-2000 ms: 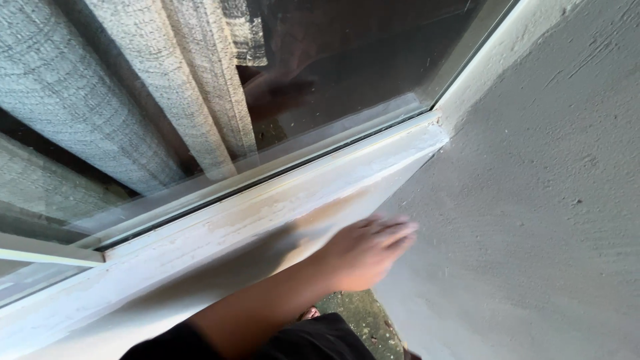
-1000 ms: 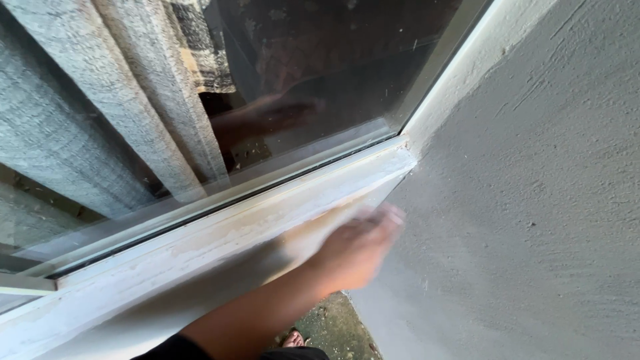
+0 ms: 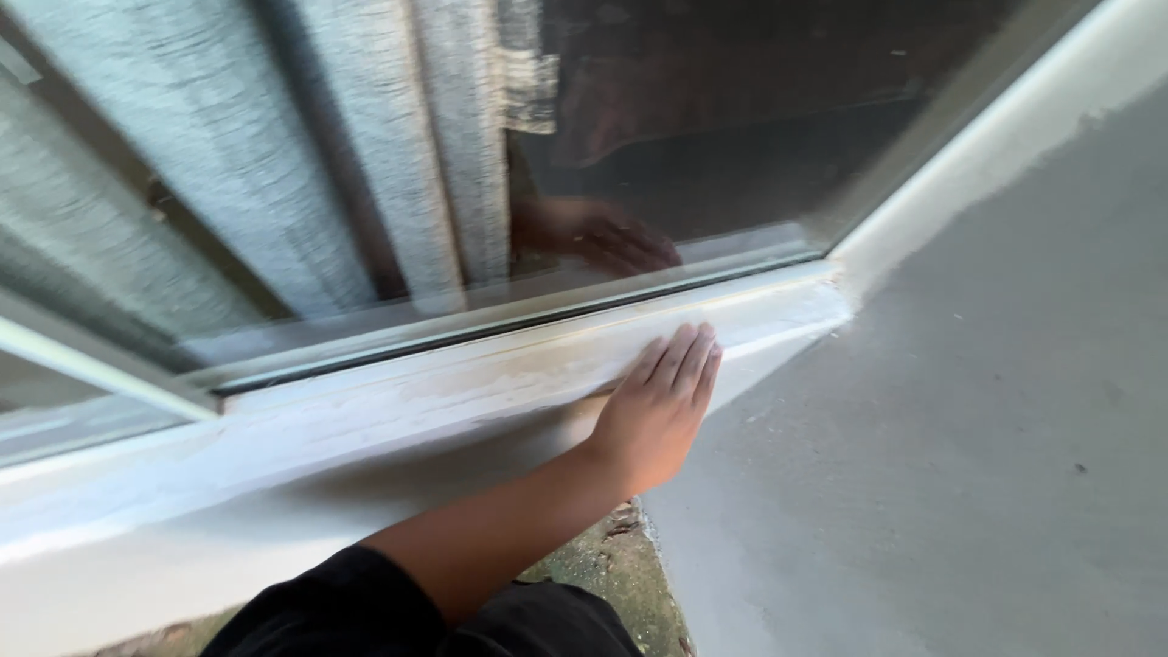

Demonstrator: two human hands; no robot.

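Note:
My left hand [image 3: 652,424] lies with its fingers stretched out and close together on the white window sill [image 3: 511,374], near the sill's right end. Its palm and thumb are hidden, so whether anything is under it cannot be told. The fingertips look pale, and the sill shows uneven whitish and tan patches. Beyond the fingers, the window glass [image 3: 730,173] reflects the hand. A black short sleeve [image 3: 338,607] covers my upper arm. My right hand is out of view.
A grey plastered wall [image 3: 958,429] meets the sill's right end. Grey curtains [image 3: 365,164] hang behind the glass. A white upright frame bar [image 3: 100,360] stands at left. Below lies mossy, rough ground [image 3: 630,566] beside my dark clothing [image 3: 547,625].
The hand was blurred over the wall side of the sill's front edge in both earlier frames. Now its fingers rest on the sill's top. A foot seen one second ago is hidden.

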